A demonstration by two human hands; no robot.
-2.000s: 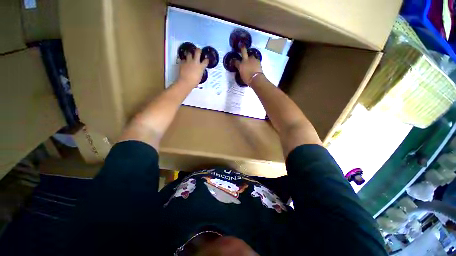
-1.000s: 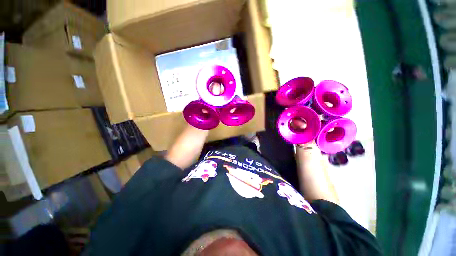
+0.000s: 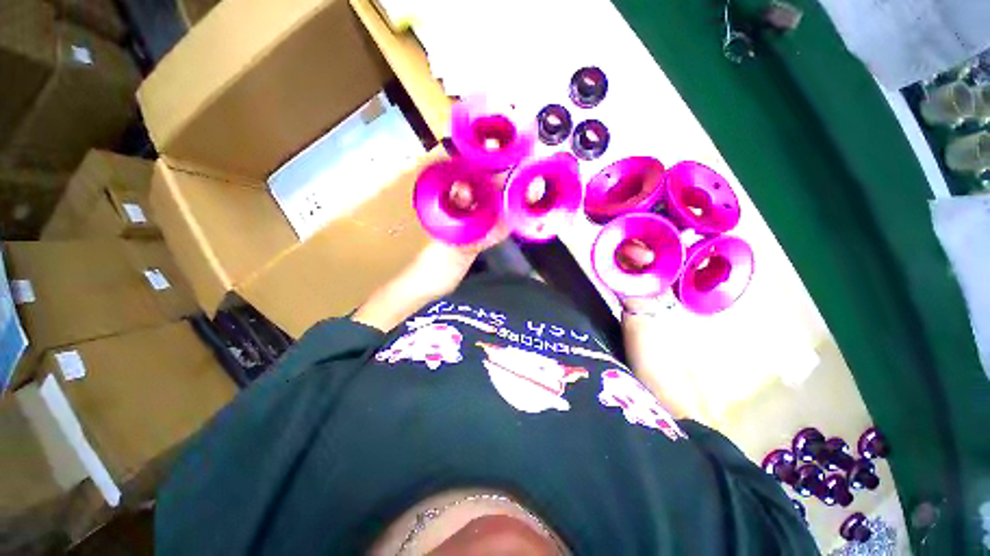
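Note:
My left hand (image 3: 478,241) is mostly hidden under three flared housings (image 3: 460,202), held as a cluster with their bright magenta funnels facing up. My right hand (image 3: 648,305) is mostly hidden under a second cluster of several flared housings (image 3: 637,255), also magenta side up. The two clusters are side by side, close together, over the near edge of the bench. Fingertips show through some of the centre holes. Three dark purple housings (image 3: 589,139) stand on the bench just beyond the clusters.
The open carton (image 3: 358,248) is at the left, with a white-blue printed panel (image 3: 326,179) inside. More dark housings (image 3: 834,454) stand on the bench (image 3: 749,358) at lower right, near small silver parts (image 3: 875,536). The green conveyor (image 3: 803,196) runs beyond. Closed cartons (image 3: 81,269) are stacked far left.
The view has turned toward the bench. The left cluster has moved from over the carton's edge to beside the right cluster. Earlier, both hands were down inside the carton on dark housings.

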